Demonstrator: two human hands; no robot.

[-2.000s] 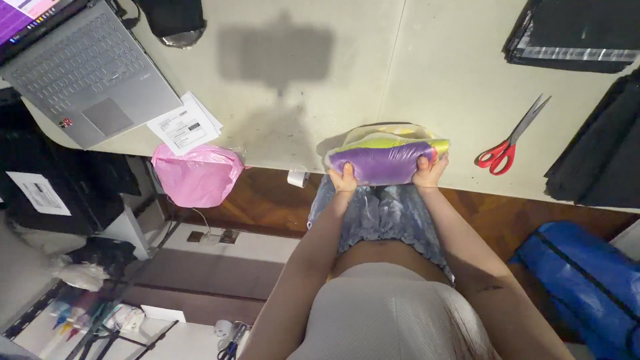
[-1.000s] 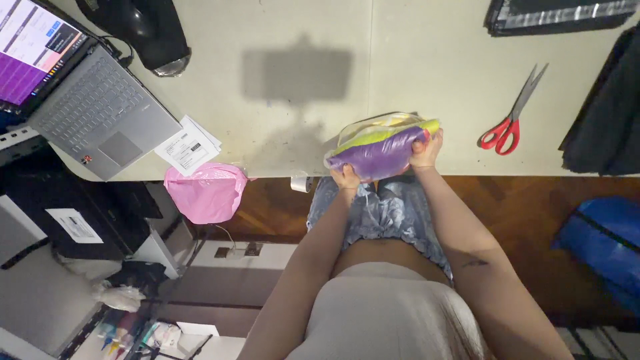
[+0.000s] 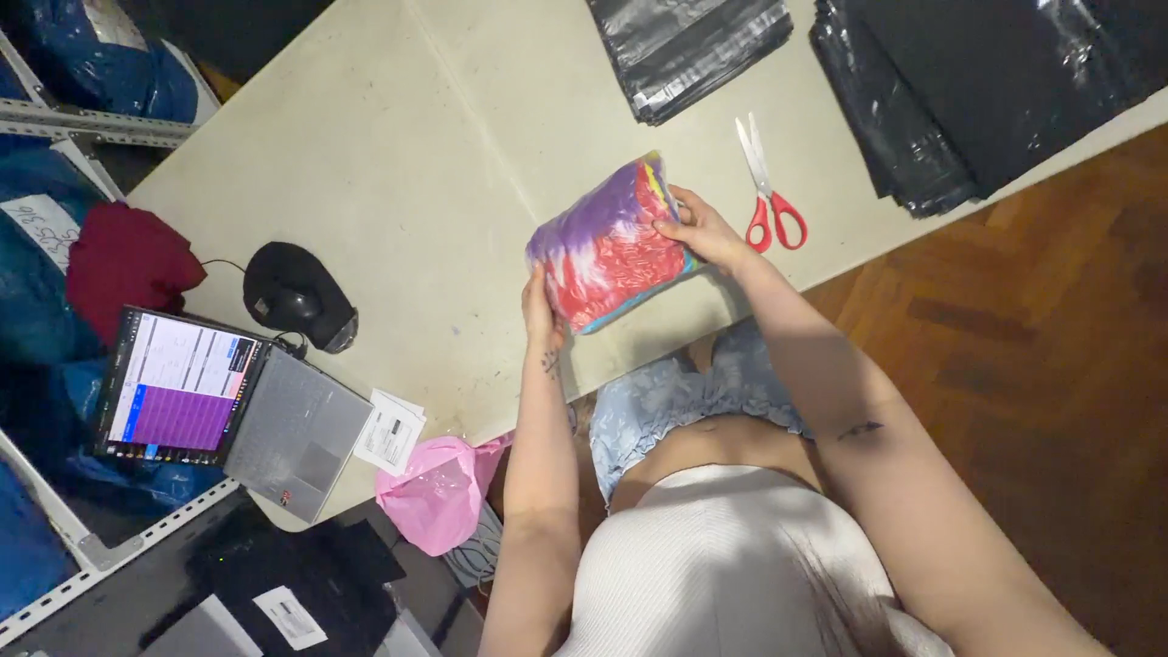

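A clear plastic bag with folded multicoloured tie-dye fabric (image 3: 613, 248) inside is held over the near part of the table, its purple, white and red side facing up. My left hand (image 3: 542, 310) grips its left edge, and my right hand (image 3: 703, 228) grips the right edge with the thumb on top. Just right of my right hand lie scissors with red handles (image 3: 774, 224), their blades slightly apart and pointing away from me. Parts of the fingers are hidden behind the bag.
Black plastic mailing bags (image 3: 698, 55) and a larger black stack (image 3: 995, 100) lie at the far right. To the left are a laptop (image 3: 301, 433), a mouse on a black pad (image 3: 297, 297), printed labels (image 3: 391, 431) and a maroon cloth (image 3: 132, 265). A pink plastic bag (image 3: 438, 497) hangs at the table edge.
Both hands have moved the bagged fabric away from the table's near edge and turned it, so that a broad red and white area now shows. The view has swung round strongly.
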